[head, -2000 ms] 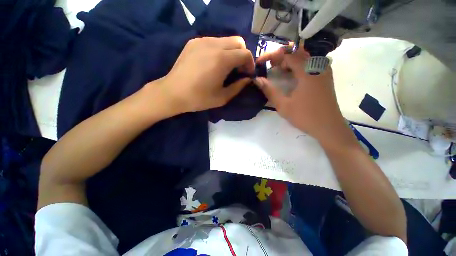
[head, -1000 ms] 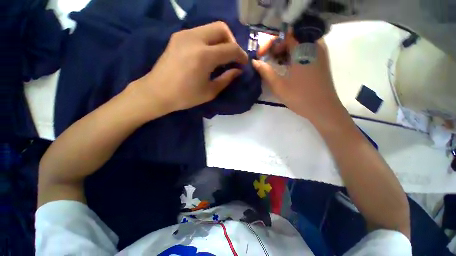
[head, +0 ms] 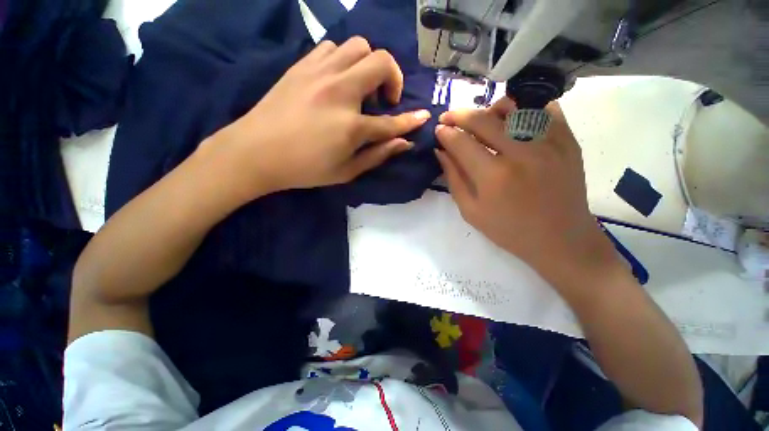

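A large navy garment (head: 211, 67) lies left of the needle area and hangs over the table's front edge toward my lap. My left hand (head: 329, 126) lies on the cloth, its index fingertip pressing near the edge in front of the presser foot (head: 441, 87). My right hand (head: 523, 177) has its fingertips at the cloth's right edge, just in front of the foot. Whether the right fingertips pinch the edge is hard to tell. The sewing machine head (head: 658, 42) stands above, with a ridged grey knob (head: 529, 124) over my right hand.
A small dark fabric scrap (head: 638, 192) lies on the machine bed at right. A blue-handled tool (head: 626, 252), partly behind my right forearm, lies near the seam of the white table (head: 422, 252). More navy cloth (head: 51, 126) is piled at far left.
My left hand has gone from bunching the cloth to lying flatter, fingers extended. The cloth before the foot is flatter. My right fingers are straighter and closer together at the edge.
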